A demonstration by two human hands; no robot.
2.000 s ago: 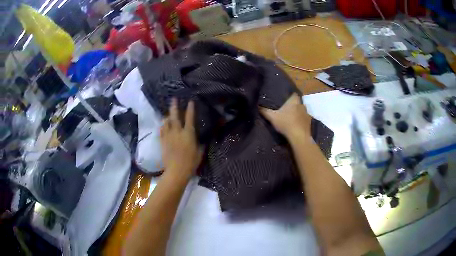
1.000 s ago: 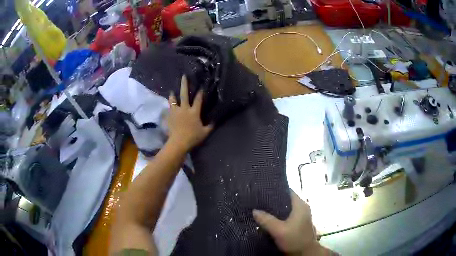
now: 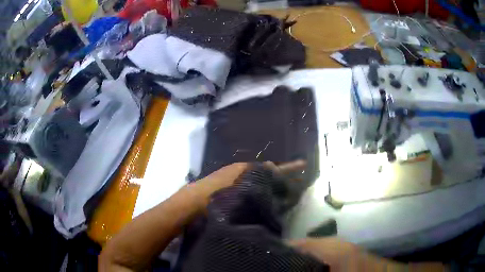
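Note:
A dark woven garment panel lies on the white table left of the sewing machine, with a pale edge at its left side. A bunched dark textured part rises in front of it, nearest to me. My left hand is blurred and partly hidden behind this bunched cloth, with cloth in its grip. My right hand is mostly hidden at the bottom; only its edge and the forearm show, so its fingers cannot be read. The sewing machine stands at the right, its lamp glowing under the head.
A heap of dark cloth and pale pieces lies at the back left. An orange shiny strip runs down the left. A brown board with a white cable and a small dark piece are behind the machine.
The dark panel has come away from the heap, which stays at the back. It lies flatter on the table, its near part bunched towards me. Both hands have moved nearer to me.

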